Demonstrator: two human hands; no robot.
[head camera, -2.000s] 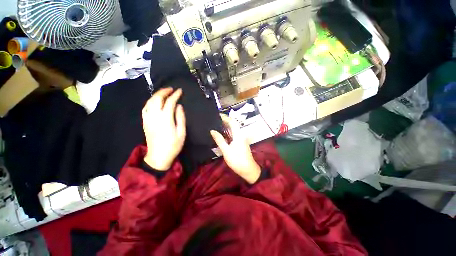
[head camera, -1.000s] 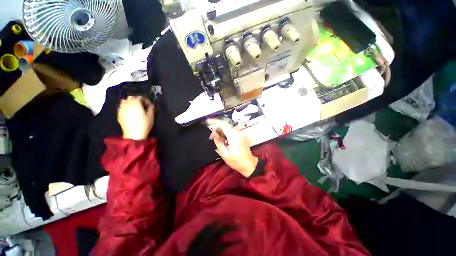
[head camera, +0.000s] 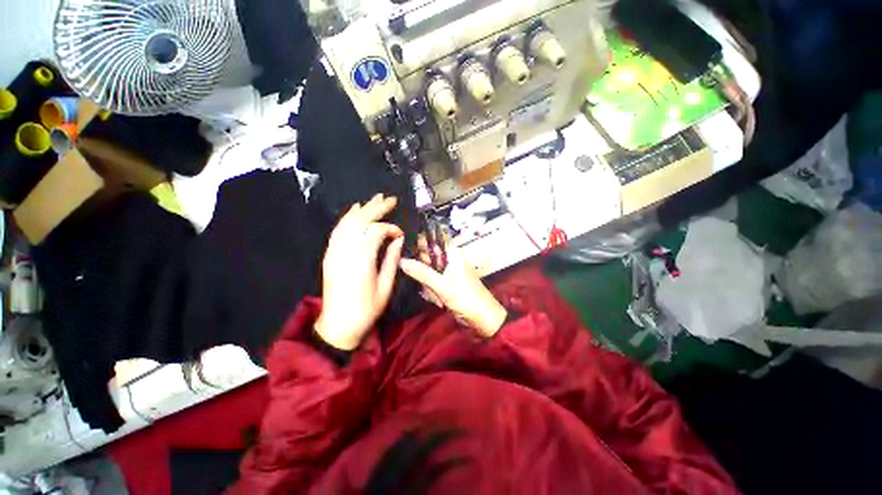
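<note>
Black cloth (head camera: 261, 261) lies over the table left of the overlock machine (head camera: 484, 87) and runs up beside its presser foot area (head camera: 404, 145). My left hand (head camera: 360, 271) is on the cloth in front of the needle area, thumb and forefinger close together near the cloth's right edge; whether they pinch it is unclear. My right hand (head camera: 455, 287) is just right of it, at the cloth edge, holding small reddish thread snips (head camera: 435, 253) in the palm. The two hands nearly touch.
A fan (head camera: 160, 48) and an open carton (head camera: 58, 198) with thread cones (head camera: 32, 138) stand back left. Right of the machine are a cream tray (head camera: 667, 174) and a green patterned item (head camera: 643, 97). Red thread (head camera: 555, 238) hangs at the table edge. Plastic bags (head camera: 711, 280) lie on the floor.
My left hand went left onto the cloth, then came back right beside my right hand. The white bed plate exposed a second ago is now covered by black cloth.
</note>
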